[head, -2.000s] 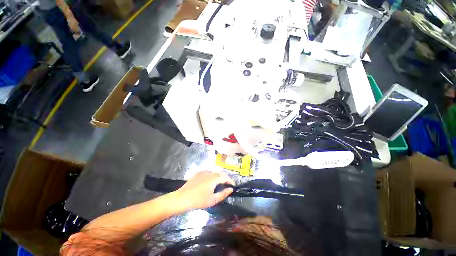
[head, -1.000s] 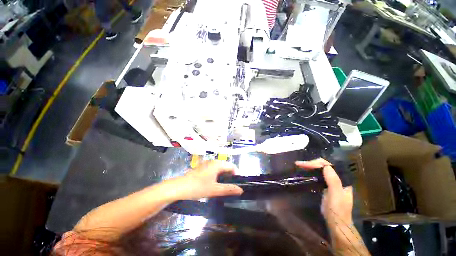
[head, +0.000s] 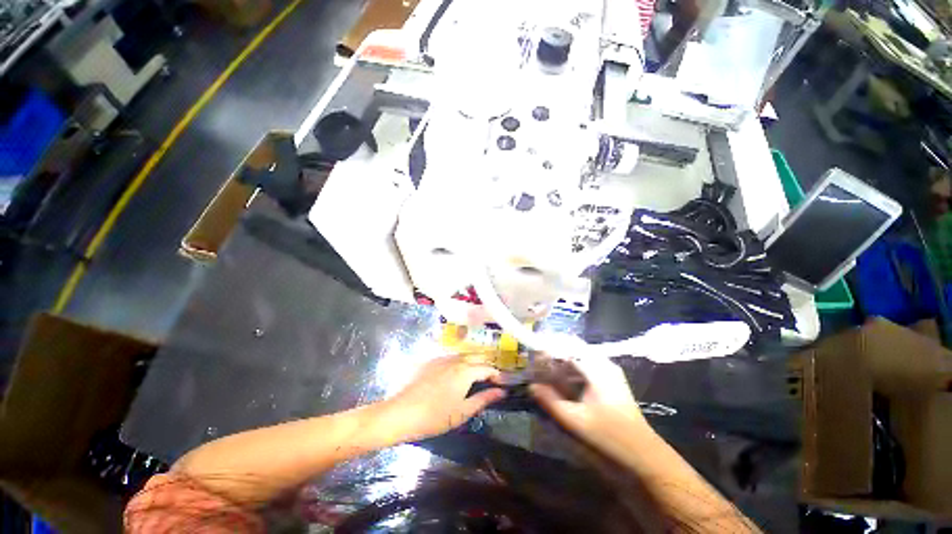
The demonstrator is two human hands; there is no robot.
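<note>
A black strap piece (head: 514, 394) lies at the needle area, mostly hidden by my fingers. My left hand (head: 451, 390) grips it from the left, thumb and fingers on its near side. My right hand (head: 591, 396) holds it from the right, close to my left hand. The yellow clamp (head: 508, 350) is just beyond my fingertips, under the head of the white sewing machine (head: 491, 188). The strap's exact seat in the clamp cannot be seen.
A white lamp paddle (head: 684, 341) lies just right of my right hand. A pile of black straps (head: 694, 261) is right of the machine, beside the control panel (head: 834, 229). Cardboard boxes stand at the left (head: 68, 391) and right (head: 838, 417).
My right hand, out of view at first, has come in and moved left beside my left hand. The strap is now closer to the yellow clamp. The walking person is gone from view.
</note>
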